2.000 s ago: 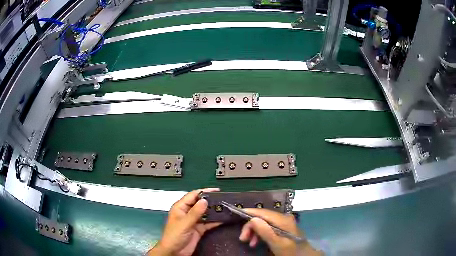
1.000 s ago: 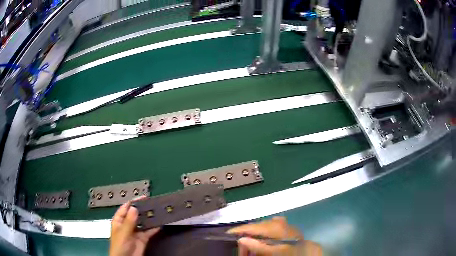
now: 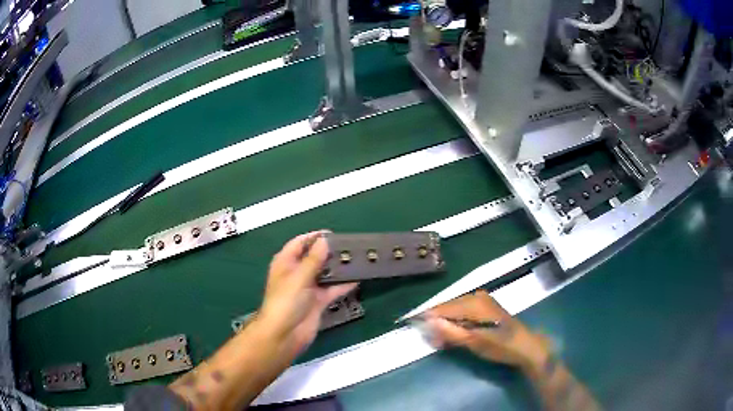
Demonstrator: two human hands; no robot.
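Observation:
My left hand (image 3: 299,277) grips the left end of a grey-brown fixture plate (image 3: 384,255) and holds it up above the green belt. Its four round brass seats with dark centres face me. My right hand (image 3: 476,327) is below and right of the plate, over the near white rail, and holds thin tweezers (image 3: 480,323), partly hidden by the fingers. The tweezers are apart from the plate. Another fixture plate (image 3: 344,311) lies on the belt, partly hidden behind my left hand and forearm.
More fixture plates lie on the belt (image 3: 201,293) at lower left (image 3: 149,360) and on a rail (image 3: 191,234). A black rod (image 3: 141,193) lies on a far rail. A metal machine frame (image 3: 554,233) at right has an opening with a fixture inside. Pointed guide blades (image 3: 450,294) sit before it.
The view has turned right. My left hand has lifted the fixture plate from the near rail and carried it over the belt toward the machine. My right hand with the tweezers has come away from the plate.

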